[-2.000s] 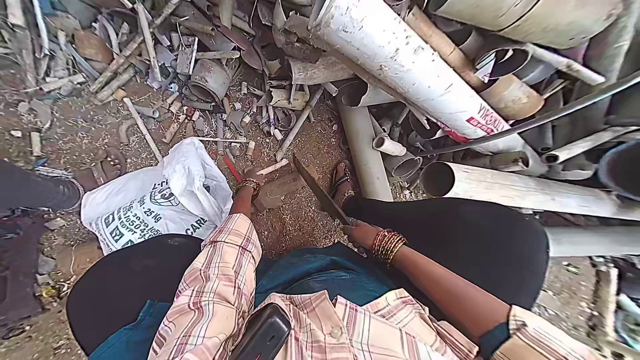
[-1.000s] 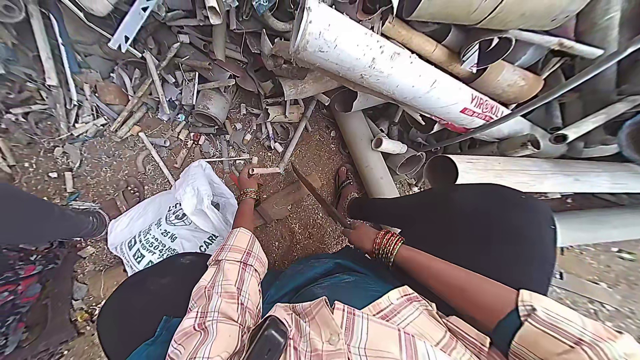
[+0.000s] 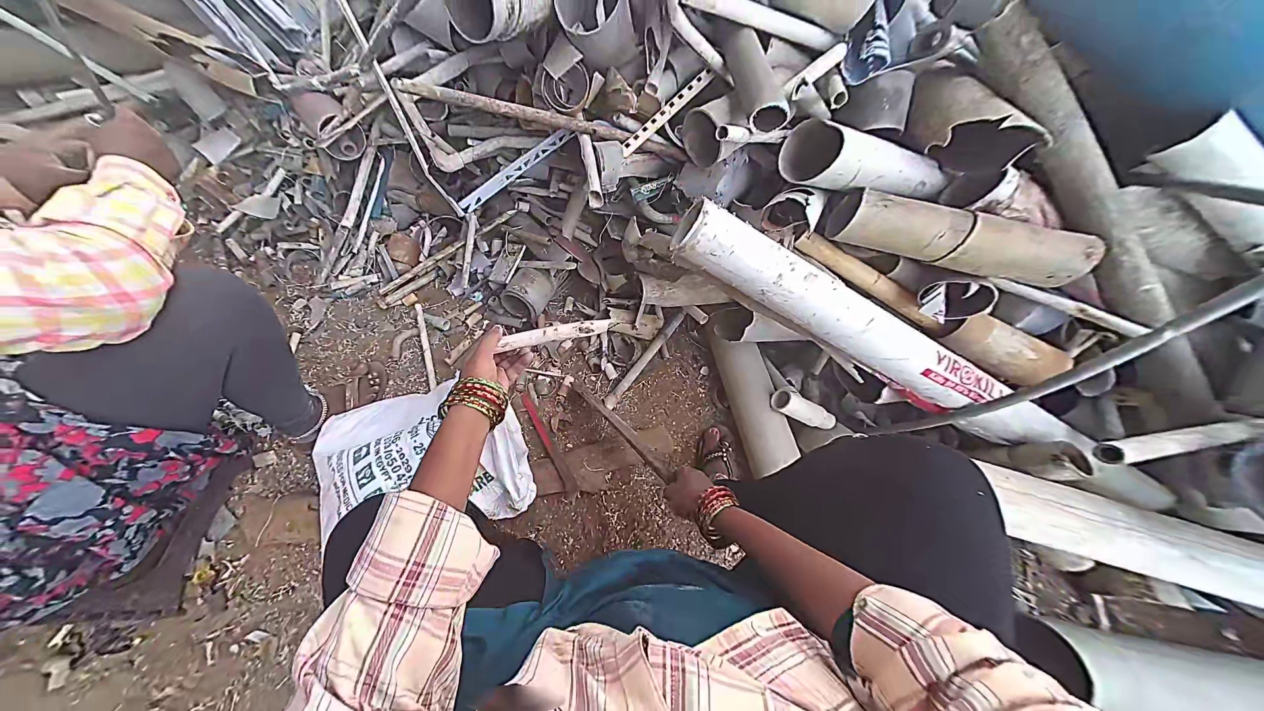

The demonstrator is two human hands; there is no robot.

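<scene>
My left hand [image 3: 499, 360] is raised over a white printed sack [image 3: 395, 444] and grips one end of a whitish pipe piece [image 3: 556, 334], which points right toward the scrap heap. My right hand [image 3: 688, 491] is shut on the near end of a long dark blade [image 3: 622, 432], whose far end reaches up and left below the pipe piece. Under the blade lies a flat wooden block [image 3: 588, 472] on the ground. A thin red strip [image 3: 540, 434] lies between the sack and the blade, its lower end at the block.
A heap of scrap pipes [image 3: 533, 291] fills the far side, with a large white pipe [image 3: 820, 306] slanting across it. Another person [image 3: 148, 346] sits at the left edge. A black flexible tube [image 3: 1076, 370] crosses at the right. My sandaled foot [image 3: 715, 454] is beside the block.
My left hand has moved forward, away from the block, and holds a longer whitish piece than one second ago. The view has swung upward and left, bringing in the other person.
</scene>
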